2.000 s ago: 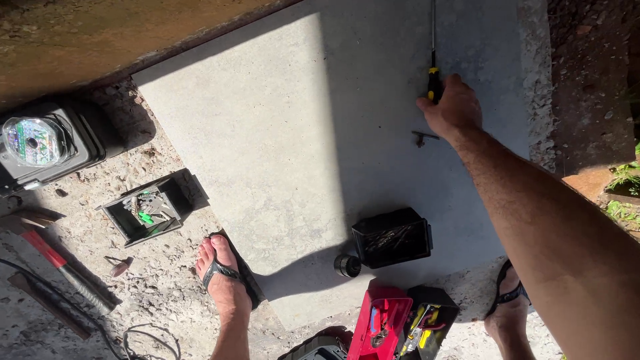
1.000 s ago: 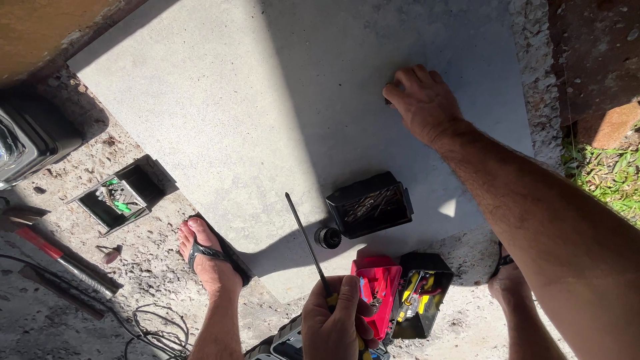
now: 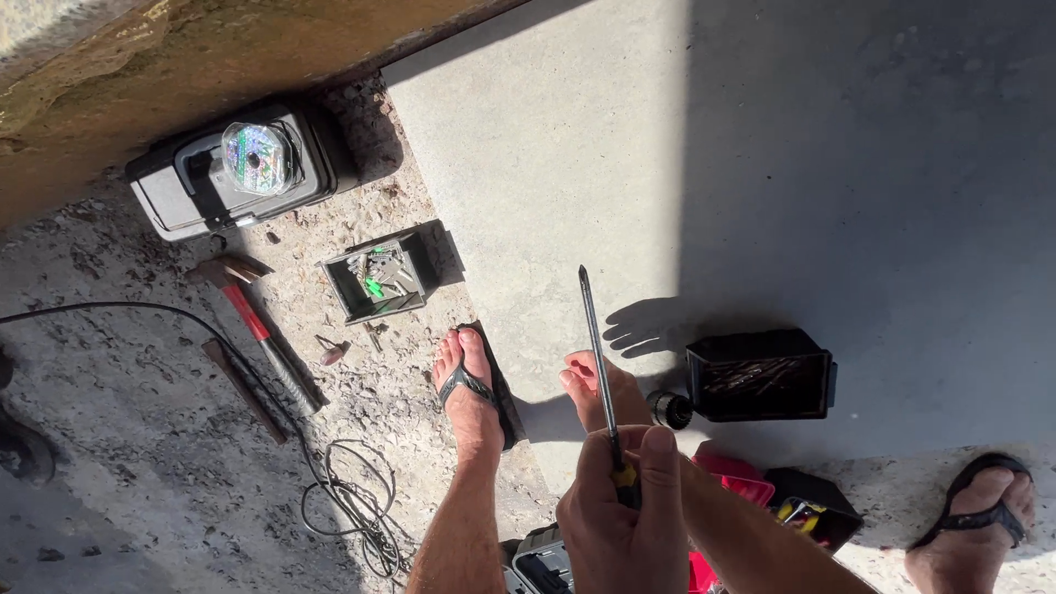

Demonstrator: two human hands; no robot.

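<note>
A long-shafted screwdriver (image 3: 600, 355) with a black and yellow handle is gripped in my left hand (image 3: 623, 511), its tip up. Behind the shaft is my right hand (image 3: 606, 388), with bent fingertips showing; the rest is partly covered by the left hand, and whether it holds anything cannot be seen. A black bin (image 3: 759, 375) with dark, thin metal pieces stands on the grey slab (image 3: 528, 173), right of both hands. Between the bin and my right hand lies a black cylindrical part (image 3: 669, 410) with a ribbed rim.
On the rough ground at left are a toolbox (image 3: 285, 177) with a clear spool (image 3: 257, 158), a bin of wall plugs (image 3: 375, 276), a claw hammer (image 3: 264, 334), a bar (image 3: 243, 392) and a coiled cable (image 3: 355, 503). Red (image 3: 738, 477) and black (image 3: 817, 503) bins stand near my feet.
My right hand has left its place on the slab above the black bin and come in beside my left hand. The small dark piece seen earlier on the slab no longer shows there. The view has shifted left.
</note>
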